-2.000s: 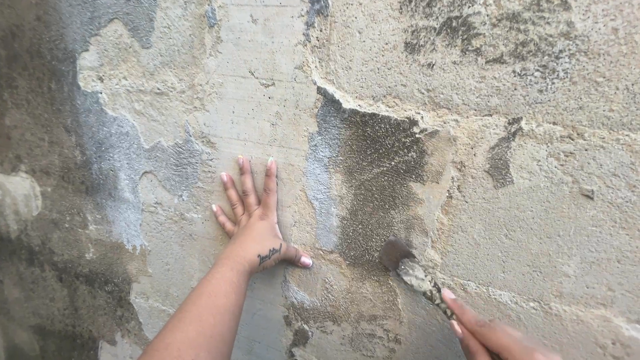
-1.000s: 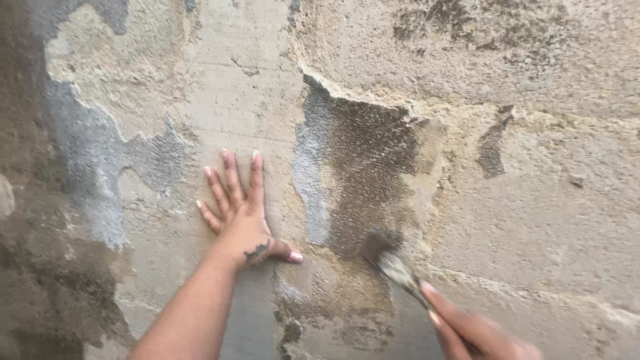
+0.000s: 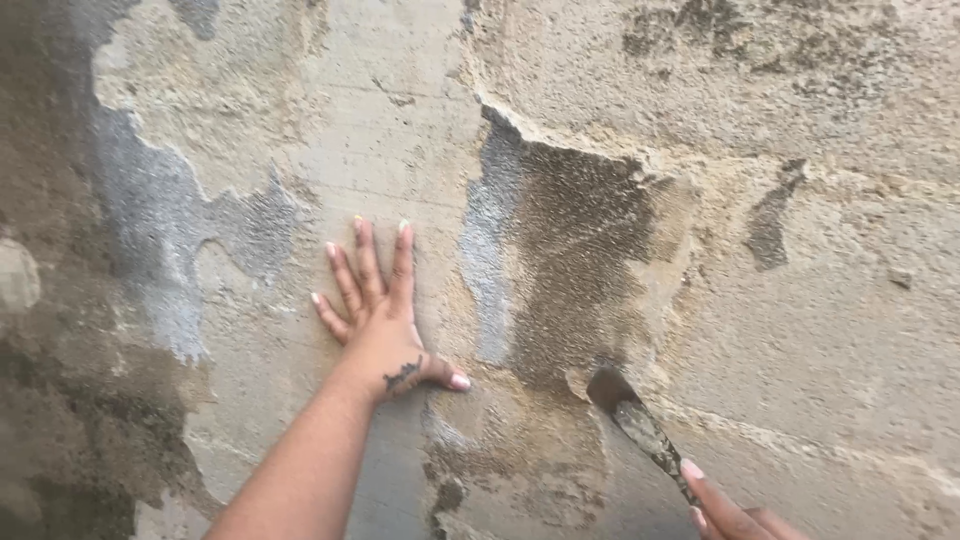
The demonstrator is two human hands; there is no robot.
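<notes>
My left hand (image 3: 379, 330) lies spread on the plastered wall (image 3: 382, 142), palm down, holding nothing, left of a dark brown rough patch (image 3: 577, 255). At the lower right, my right hand (image 3: 724, 502) grips the handle of a scraper (image 3: 645, 427) crusted with grey material; part of that hand is cut off by the frame's edge. The scraper's dark, rounded blade touches or nearly touches the wall at the lower edge of the brown patch. A narrow blue-grey painted strip (image 3: 487, 255) runs between my left hand and the brown patch.
Blue-grey paint (image 3: 161, 225) with ragged edges spreads over the wall's left part. Beyond it the surface is dark and stained (image 3: 67, 420). A raised, broken plaster edge (image 3: 555, 135) runs along the top of the brown patch, and a small grey patch (image 3: 776, 217) shows farther right.
The scraper in my right hand has shifted a little along the lower edge of the brown patch. My left hand stays spread on the wall. The view has moved slightly.
</notes>
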